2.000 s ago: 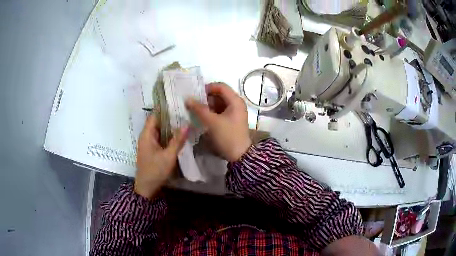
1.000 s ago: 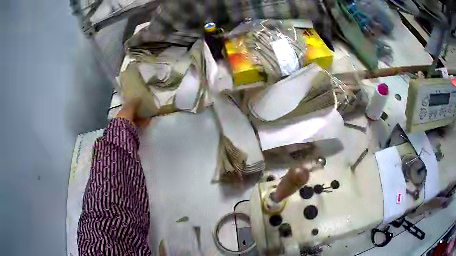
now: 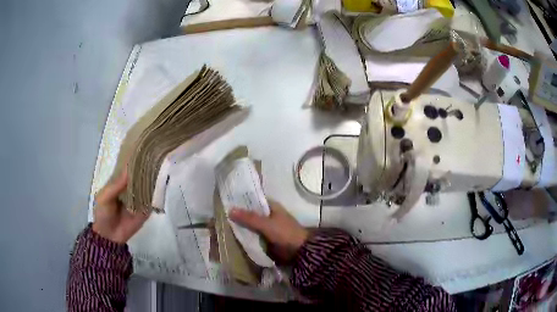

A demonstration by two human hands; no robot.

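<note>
A thick khaki-brown bundle (image 3: 177, 125) of curved fabric pieces lies at the left of the white table, its layered edges fanned upward. My left hand (image 3: 119, 210) grips its near end, with the fingers partly hidden by the layers. My right hand (image 3: 275, 228) holds a smaller khaki bundle (image 3: 227, 241) with a white paper pattern piece (image 3: 243, 186) on top, thumb on the paper. Part of the right fingers is hidden under it. A white paper pattern (image 3: 186, 210) with drawn lines lies flat between the two bundles.
The sewing machine head (image 3: 452, 140) stands at right, with a tape roll (image 3: 297, 173) left of it and black-handled shears (image 3: 498, 219) in front. More bundles (image 3: 333, 79) lie at the back, and a thread cone (image 3: 496, 72) stands behind the machine.
My left hand has come back from the rear pile with a thick khaki bundle. The view has tilted down again, and my right hand, out of view one second ago, shows with the smaller bundle.
</note>
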